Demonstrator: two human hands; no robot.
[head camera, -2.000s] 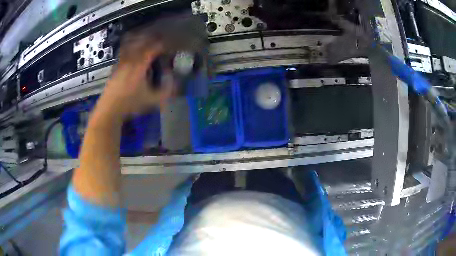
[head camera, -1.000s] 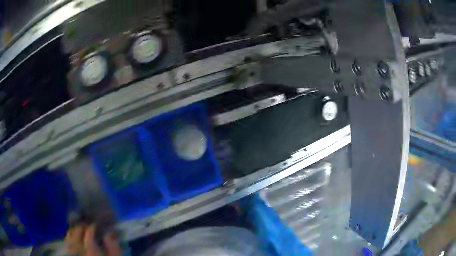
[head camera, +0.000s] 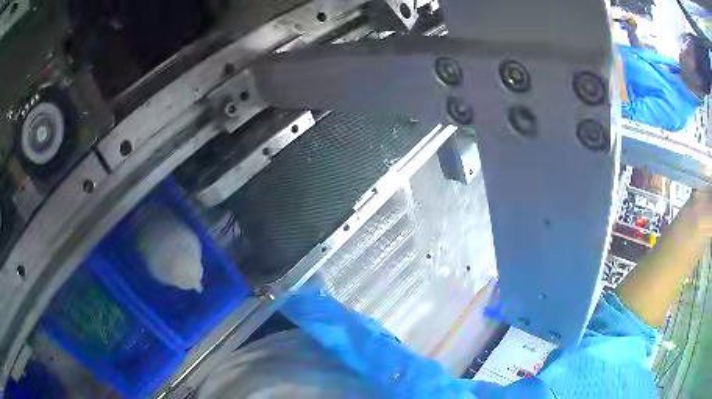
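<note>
My right forearm reaches past the grey machine frame bar (head camera: 546, 234) to the right edge. My right hand (head camera: 699, 214) is blurred and cut off there, so its fingers and anything in them cannot be made out. My left hand is not in view. Two blue parts bins (head camera: 183, 340) stand side by side at the lower left. One holds loose green bits (head camera: 97, 316), the other a rounded white lump (head camera: 173, 251). A round part (head camera: 43, 134) with a silver-white ringed face sits in a dark fixture at the left.
The dark conveyor belt (head camera: 312, 183) runs under the frame bar, beside a silver guide rail (head camera: 97, 175). Ribbed clear trays (head camera: 375, 257) lie on a metal surface. A printed white paper (head camera: 517, 357) is at the bottom. Another person in blue (head camera: 660, 90) is at the upper right.
The view has swung to the right. My left hand has left the picture, and my right forearm and hand now show at the right edge. The frame bar is nearer the middle.
</note>
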